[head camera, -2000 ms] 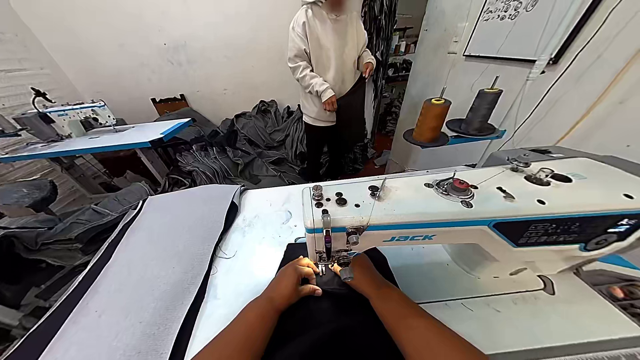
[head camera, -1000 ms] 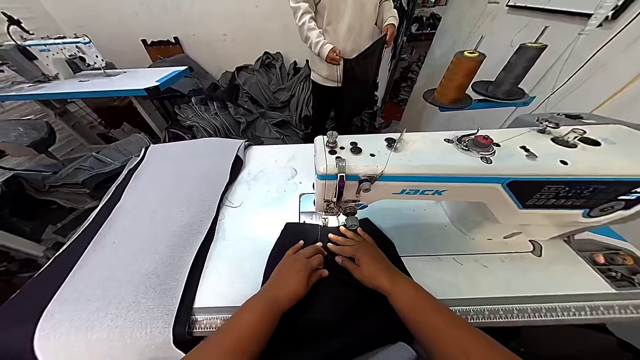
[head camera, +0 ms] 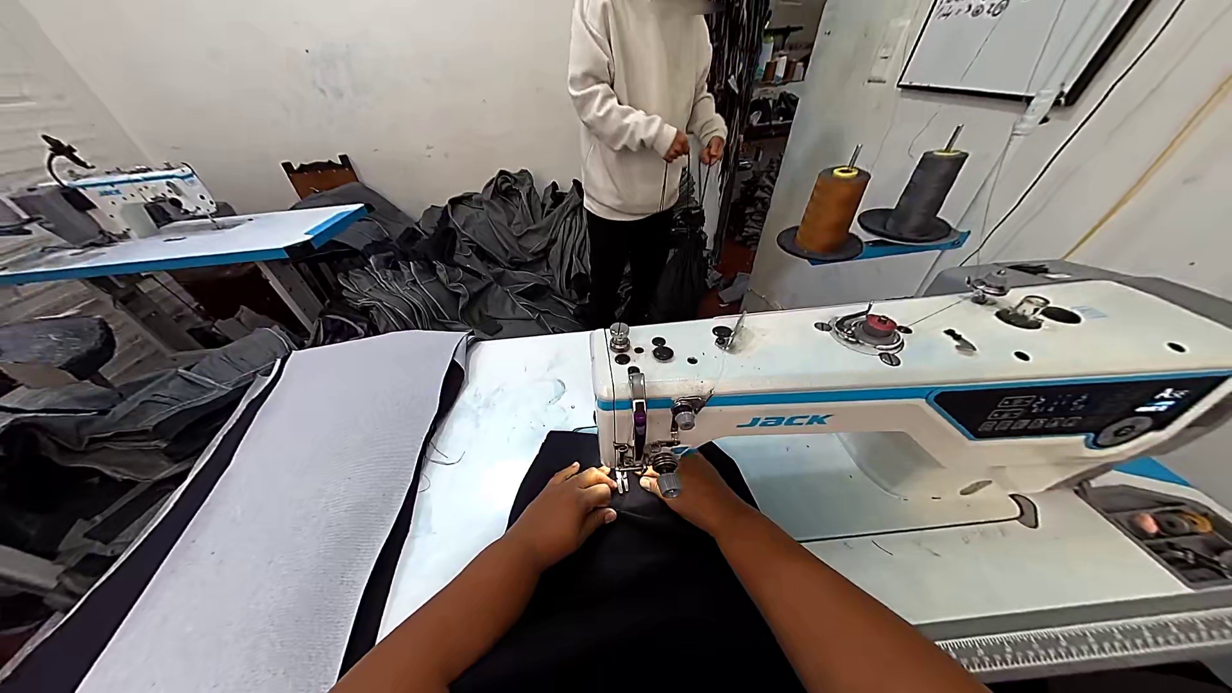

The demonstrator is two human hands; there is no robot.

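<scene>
A white and blue Jack sewing machine point(head camera: 895, 395) stands on the table, its lamp lighting the presser foot point(head camera: 622, 481). Black fabric point(head camera: 626, 597) lies under the foot and hangs toward me. On the fabric just left of the foot rests my left hand point(head camera: 568, 510), fingers bent and fingertips near the needle area. My right hand point(head camera: 698, 489) presses the fabric right of the foot, partly hidden behind a round knob of the machine. Whether either hand pinches the fabric is not clear.
Light grey fabric pieces point(head camera: 279, 500) with dark edges lie at the left. Brown point(head camera: 834, 212) and grey thread cones point(head camera: 930, 197) stand behind the machine. A person point(head camera: 640, 115) stands beyond the table near heaped grey garments point(head camera: 510, 250). Another sewing machine point(head camera: 144, 197) is at the far left.
Both hands have moved forward along the fabric to the presser foot since one second ago, and the black fabric reaches farther past it. The standing person's hands have lowered.
</scene>
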